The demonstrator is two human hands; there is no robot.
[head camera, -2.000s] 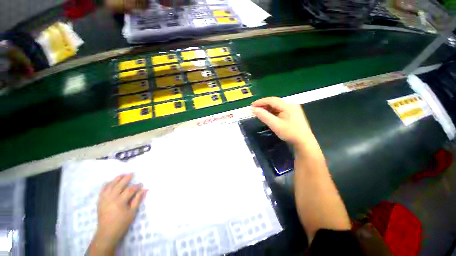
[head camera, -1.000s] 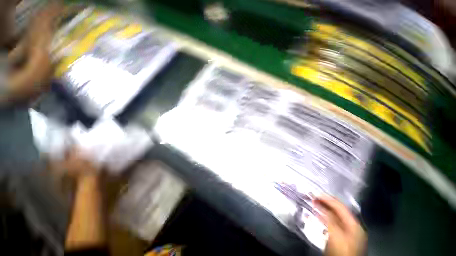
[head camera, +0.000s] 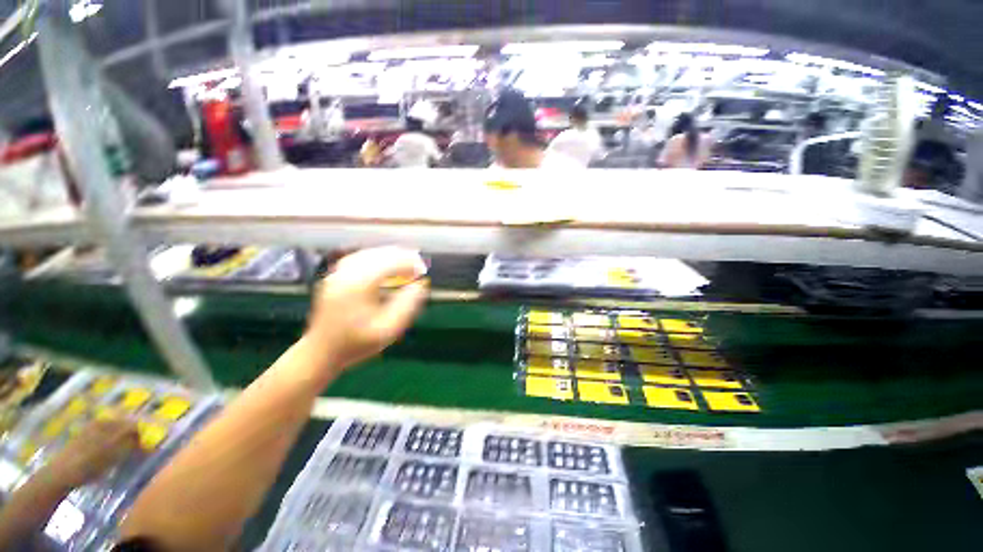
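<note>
My left hand (head camera: pixel 367 302) is raised at left of centre, in front of the shelf edge. Its fingers are closed on a small yellow piece (head camera: pixel 401 281), mostly hidden by the fingers. My right hand is not in view. A clear blister tray (head camera: pixel 466 482) lies below, cut off by the bottom edge. Its pockets hold dark panels (head camera: pixel 515 450) with rows of small windows and no yellow on them.
A tray of yellow-covered panels (head camera: pixel 577 388) lies on the green conveyor (head camera: pixel 453 377). A white shelf (head camera: pixel 690 202) crosses above. A pole (head camera: pixel 127 243) stands left. Another person's hand (head camera: pixel 102 444) is over the left tray. A black block (head camera: pixel 687 509) lies right of the tray.
The view has tilted up and now shows the shelf and people beyond. My left hand has left the white sheet and is raised. My right hand has gone out of view.
</note>
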